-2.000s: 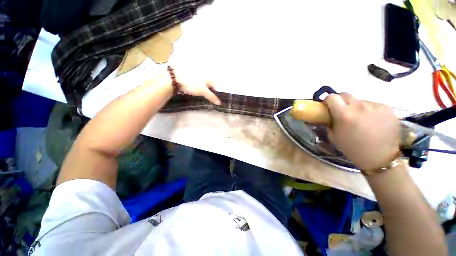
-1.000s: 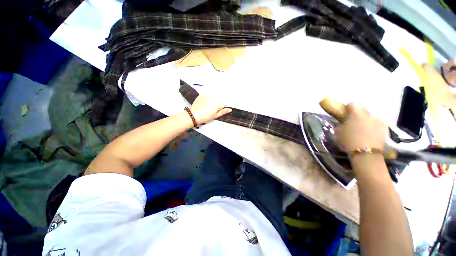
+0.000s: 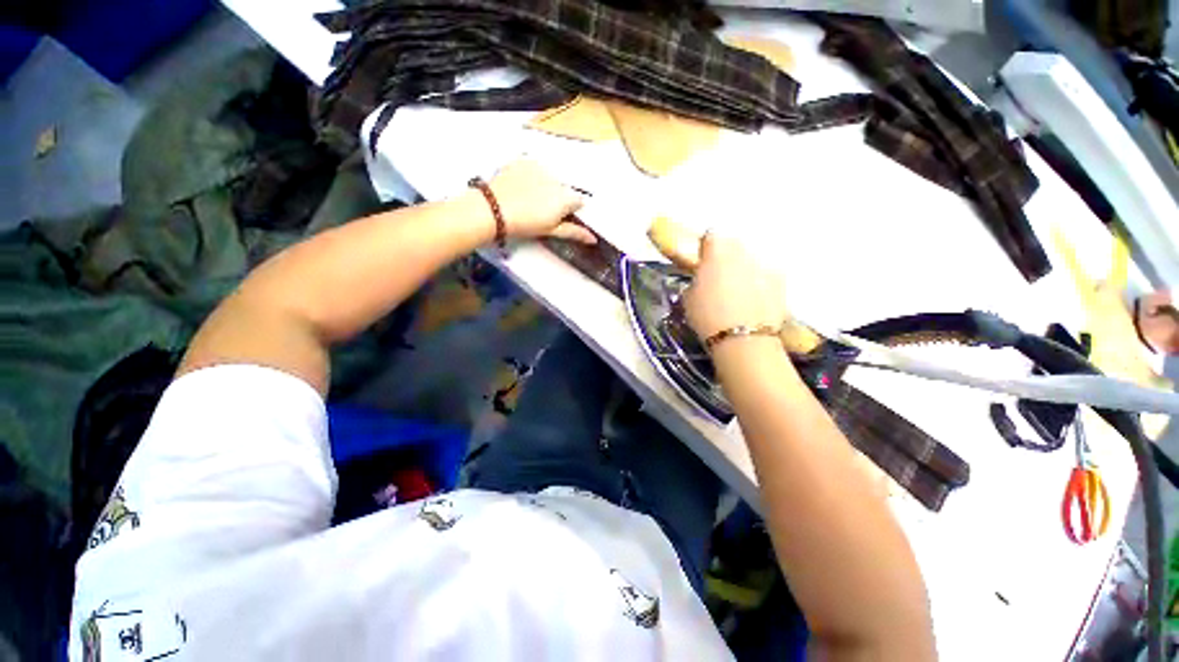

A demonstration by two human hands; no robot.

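A long narrow dark plaid strip (image 3: 890, 437) lies along the near edge of the white table. My right hand (image 3: 734, 287) grips the wooden handle of the steam iron (image 3: 667, 339), whose plate sits on the strip and hides its middle. The strip's right end shows beyond the iron. My left hand (image 3: 537, 207) is at the strip's left end, just left of the iron's tip; its fingertips touch the strip, and whether they pinch or only press it cannot be told.
A stack of plaid strips (image 3: 556, 52) lies at the back left above tan card patterns (image 3: 659, 136). Loose plaid strips (image 3: 950, 129) lie at the back right. The iron's hose (image 3: 983, 375) trails right past red-orange scissors (image 3: 1086, 502) and a dark phone (image 3: 1045, 420).
The iron and my right hand have moved left along the strip, close to my left hand. The strip's right end has come into view. The camera view has shifted.
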